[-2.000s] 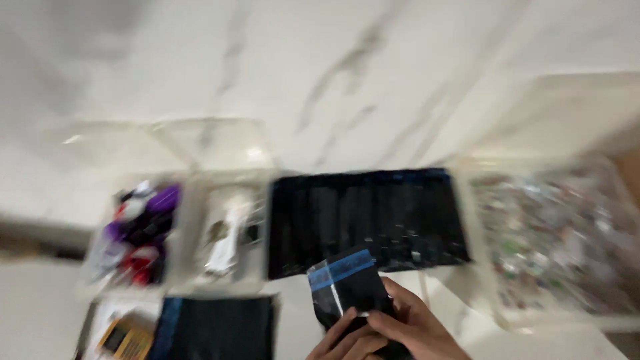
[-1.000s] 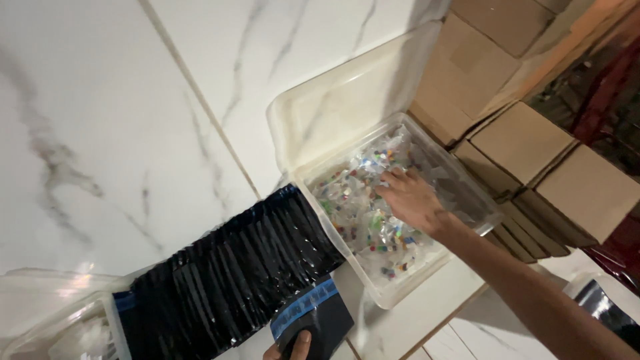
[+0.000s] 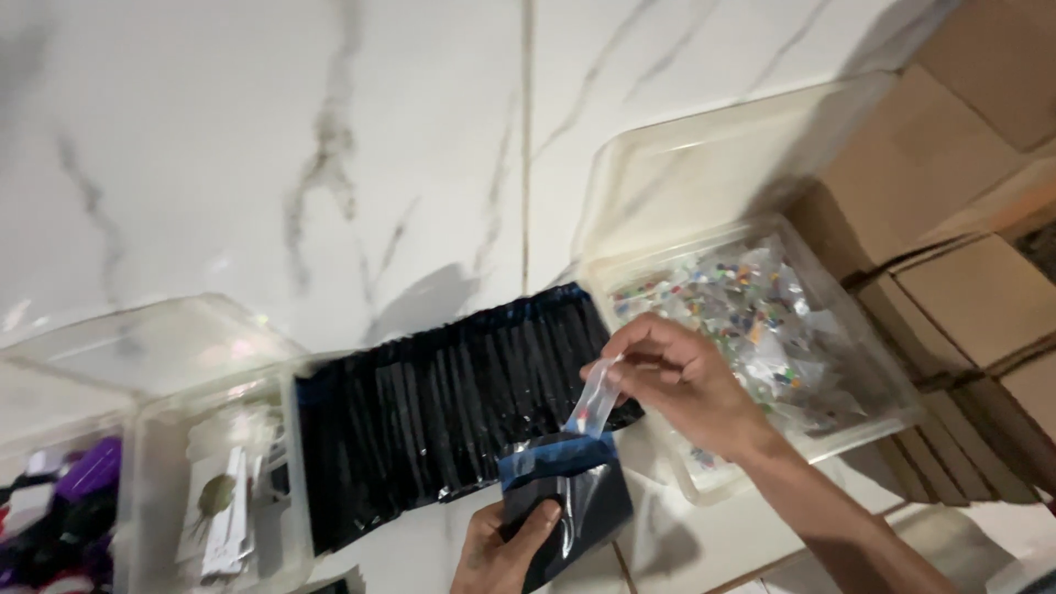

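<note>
My left hand [image 3: 507, 549], low in the middle, grips a black plastic pouch [image 3: 590, 507] with a blue strip along its upper edge. Between the fingers of my right hand [image 3: 676, 375] hangs a small clear plastic bag [image 3: 596, 396] with a bit of red inside, its lower end at the pouch's blue edge. Behind them lies a long row of black pouches [image 3: 445, 404], packed upright side by side. To the right, a translucent plastic box [image 3: 874, 421] holds many small clear bags [image 3: 742, 305] with colourful pieces.
A translucent box [image 3: 293, 462] of white items stands left of the row, beside another bin with purple, black and white objects [image 3: 91, 470]. Cardboard boxes [image 3: 965, 305] are stacked at the right. Raised lids [image 3: 709, 181] rest near the white marbled wall.
My right hand has come back from the box of small bags, with one clear bag in its fingers, to the pouch in my left hand. The view has shifted.
</note>
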